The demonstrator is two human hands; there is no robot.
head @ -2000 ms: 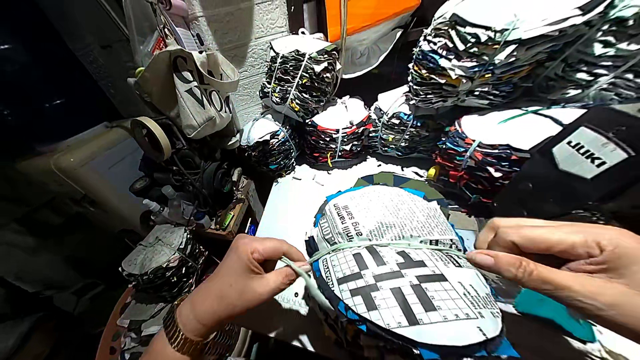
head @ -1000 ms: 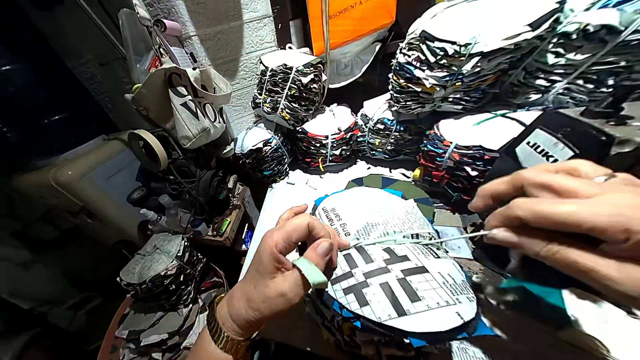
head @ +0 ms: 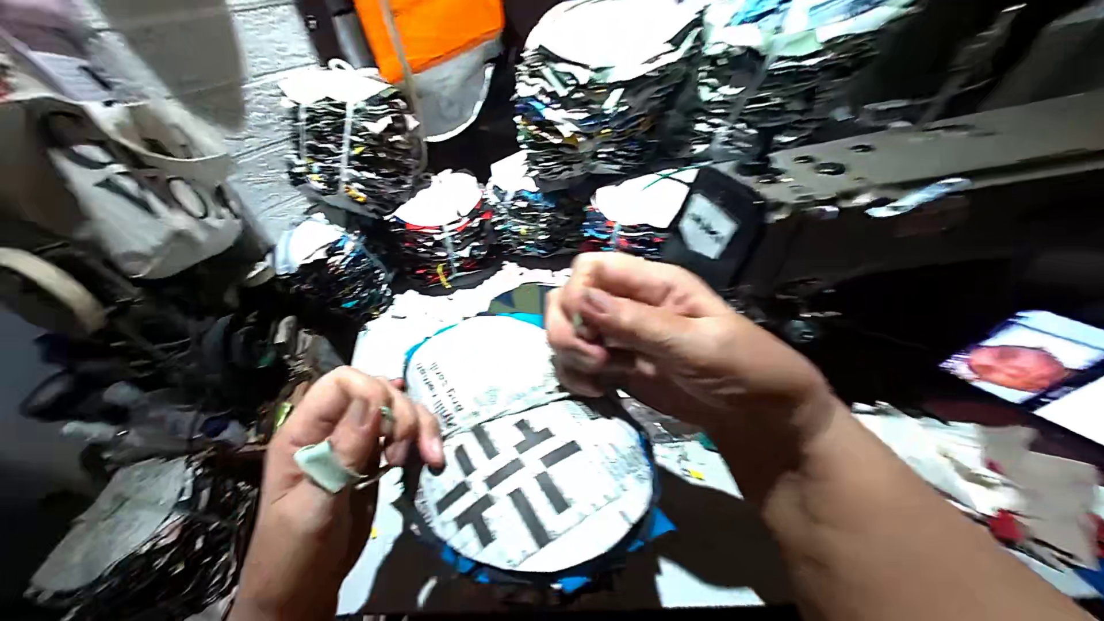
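A round stack of cut pieces (head: pixel 517 466), topped with newsprint bearing a crossword grid, sits on the white table in front of me. A thin pale strip lies across its top. My left hand (head: pixel 345 440), at the stack's left edge, has its fingers curled on a pale green fabric strip (head: pixel 324 466), one end of which sticks out over the thumb. Above the stack's right side, my right hand (head: pixel 638 336) is closed in a pinch, with a small greenish bit showing between the fingers.
Tied round stacks (head: pixel 440 216) stand along the back, and taller ones (head: pixel 612 95) rise behind. A black sewing-machine part (head: pixel 716 228) is at the right rear. Cloth scraps (head: pixel 957 483) and a lit screen (head: pixel 1026 362) lie right. At lower left is another stack (head: pixel 121 526).
My right hand has moved from the stack's right side to above it, and its fingers have closed. The view has shifted closer and turned right.
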